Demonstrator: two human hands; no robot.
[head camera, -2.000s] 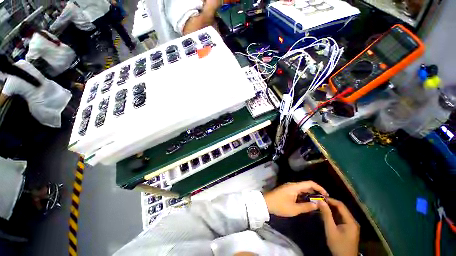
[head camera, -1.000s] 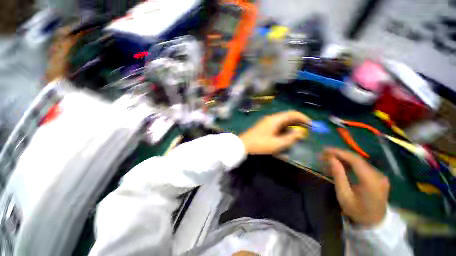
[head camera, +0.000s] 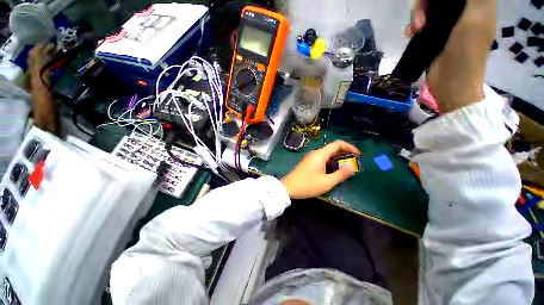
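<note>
My left hand (head camera: 316, 171) holds a small black watch case with a yellow-and-white block (head camera: 347, 164) showing in it, at the front of the green mat. My right hand (head camera: 456, 65) is raised at the top right, partly cut off by the picture's edge. Its fingers are around a thick black handle (head camera: 426, 44), which looks like the electric screwdriver and points down-left over the blue bin. Its tip is not clear. A flat blue piece (head camera: 383, 162) lies on the mat right of my left hand.
An orange multimeter (head camera: 256, 62), white cables (head camera: 200, 95) and a clear cup (head camera: 307, 101) stand behind my left hand. A dark watch (head camera: 294, 139) lies nearby. The blue bin (head camera: 382, 102) is behind the blue piece. White trays (head camera: 77, 220) are at left; another person's arm (head camera: 43, 89) is beyond.
The view has swung right from the trays to the bench. My right hand has risen from beside the mat to the top right and taken hold of the black handle. My left hand still holds the case.
</note>
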